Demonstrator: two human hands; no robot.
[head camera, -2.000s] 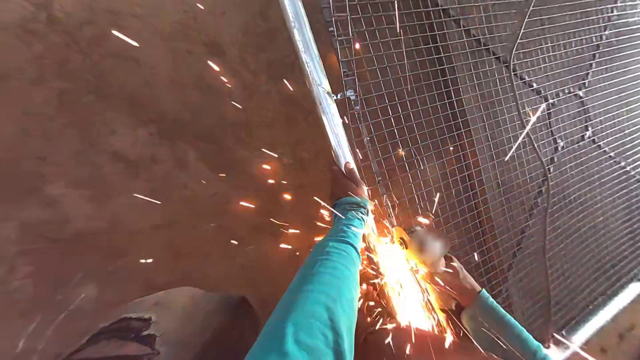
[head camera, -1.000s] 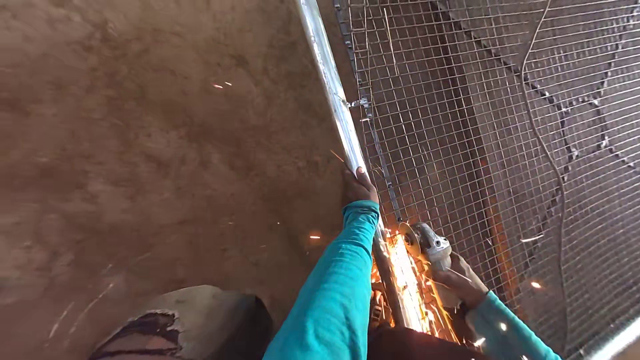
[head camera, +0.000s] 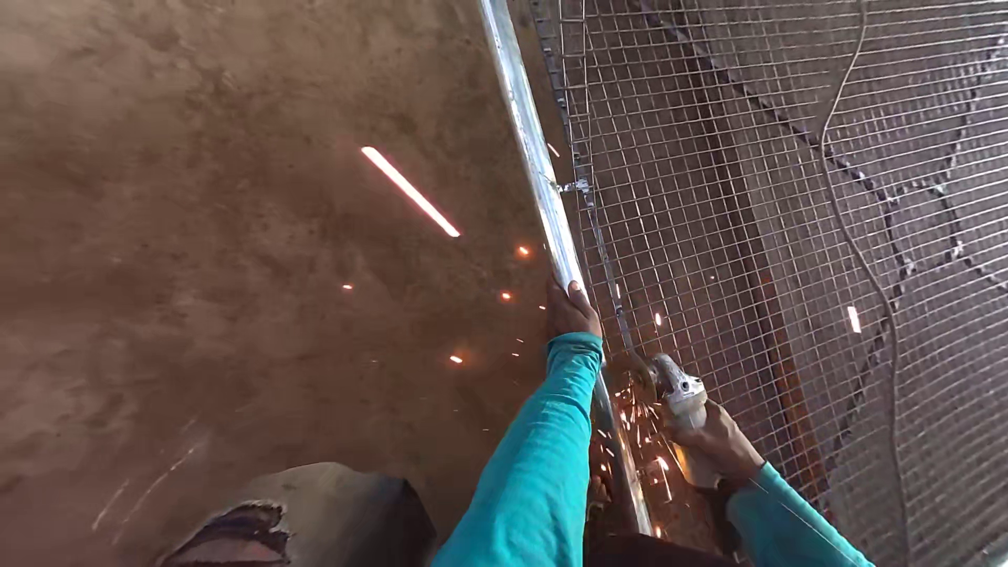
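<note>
My left hand (head camera: 574, 309) is wrapped around a shiny round metal pipe (head camera: 529, 134), thumb on top, at the centre of the head view. To its lower right, my right hand (head camera: 723, 442) grips an angle grinder (head camera: 683, 398) by its body. The grinder's disc (head camera: 644, 376) is at the edge rod of a wire mesh panel (head camera: 661, 197), just right of the pipe; the exact contact point is hard to see. Sparks fly down from it. A small welded bracket (head camera: 573, 187) sits between pipe and mesh above my left hand.
A cable (head camera: 836, 193) runs down over the mesh on the right. Behind the mesh is a rusty metal bar (head camera: 780, 354). Brown ground (head camera: 236, 236) spreads across the left, with scattered sparks over it. A knee in torn trousers (head camera: 339, 512) shows at the bottom.
The spark stream at the disc has shrunk from a broad bright glare to a few thin streaks. My left hand keeps its hold on the pipe, and my right hand still holds the grinder.
</note>
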